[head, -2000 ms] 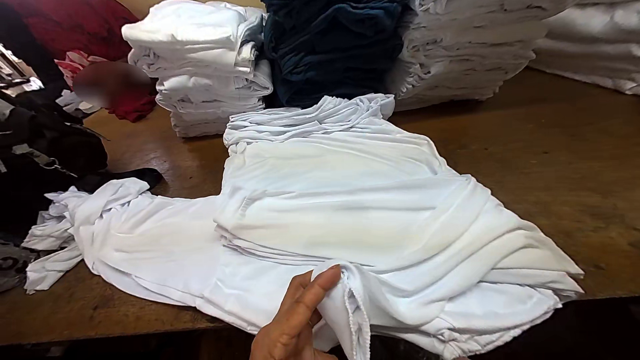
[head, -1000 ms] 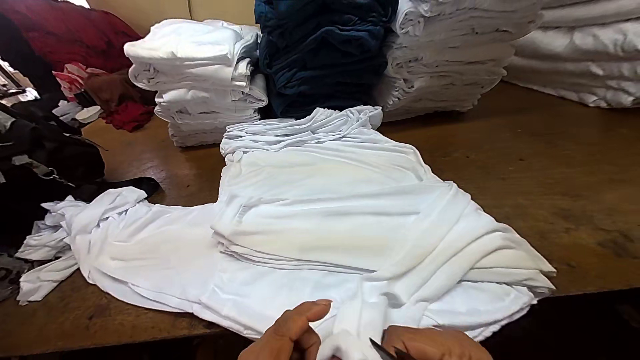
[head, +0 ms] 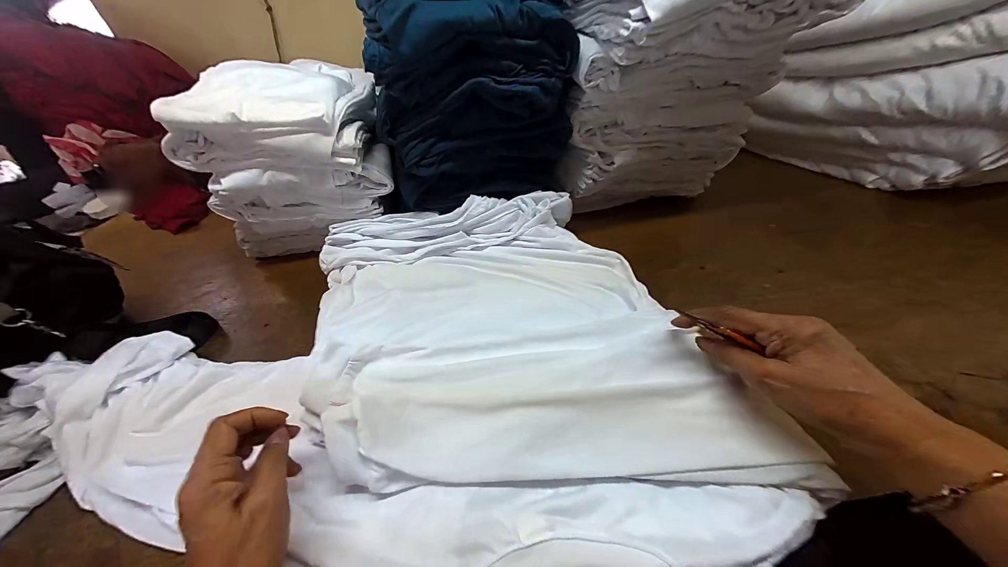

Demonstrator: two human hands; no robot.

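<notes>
Layered white knit garments [head: 504, 315] lie in a pile across the middle of the wooden table. Over the pile's left part, my left hand [head: 240, 480] is raised with thumb and fingers curled and apart, nothing visible between them. At the pile's right edge, my right hand [head: 780, 362] grips a small pointed tool with orange handles [head: 728, 334], probably thread snips, its dark tip pointing left; the fingertips are beside the white cloth. A white garment [head: 157, 417] spreads to the left, its end bunched up. A curved seam shows in the cloth nearest me.
Behind the pile stand a stack of folded white cloth [head: 291, 150], a dark blue stack [head: 476, 102] and a tall white stack [head: 661, 110]. More white cloth [head: 890, 94] is at the back right. A black bag [head: 55, 283] and red cloth [head: 169, 206] are at the left on the table [head: 858, 260].
My hands have moved apart from the near edge of the cloth, the right one to the pile's right side with the tool. The fold of cloth held up two seconds ago is let go.
</notes>
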